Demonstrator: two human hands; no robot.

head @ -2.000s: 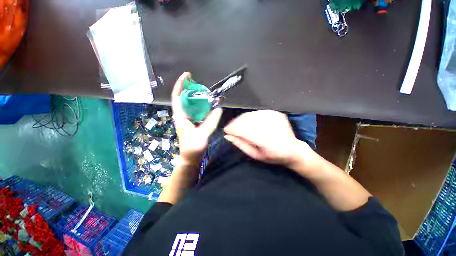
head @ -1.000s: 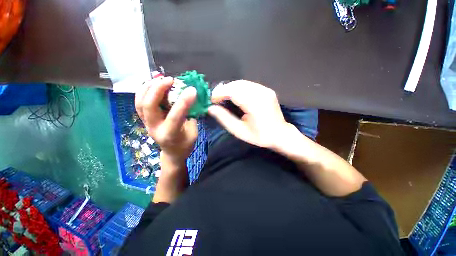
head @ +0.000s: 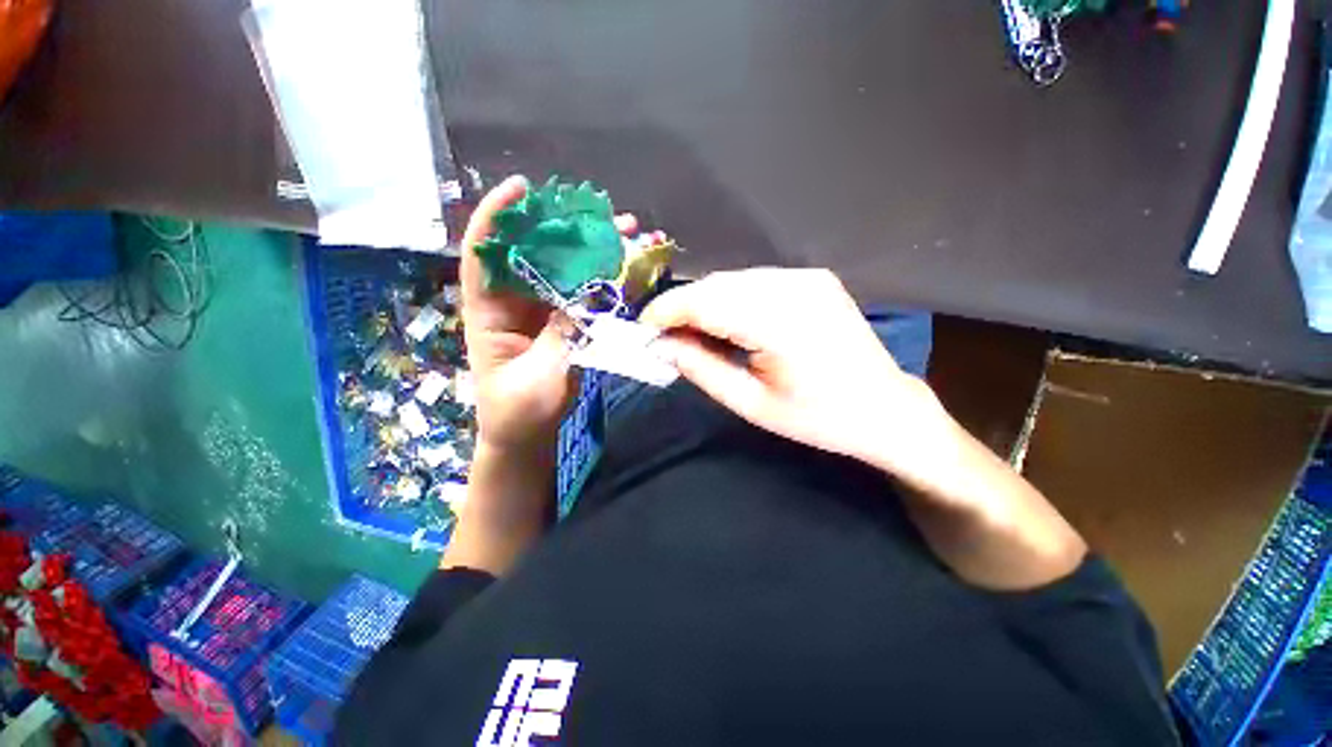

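Observation:
A plush doll with shaggy green hair (head: 563,234) lies in my left hand (head: 514,358), its yellow part towards the right. My left hand holds it from the left and below. A metal keychain (head: 584,304) lies over the green hair. My right hand (head: 782,350) pinches the right end of a white hang tag (head: 631,350) beside the doll, just in front of the table edge. The doll's face is not visible. A stack of empty poly bags (head: 351,132) lies on the table at the left.
Blue crate (head: 324,394) with bagged dolls and white tags is below the left forearm. Cardboard box (head: 1169,467) stands at right. White strip (head: 1242,146) and keychains (head: 1040,56) lie on the dark table (head: 818,132). Blue crates (head: 336,642) sit on the floor at lower left.
The doll has turned in my left hand so the keychain shows over its hair. My right hand now holds the white tag. The view has shifted slightly.

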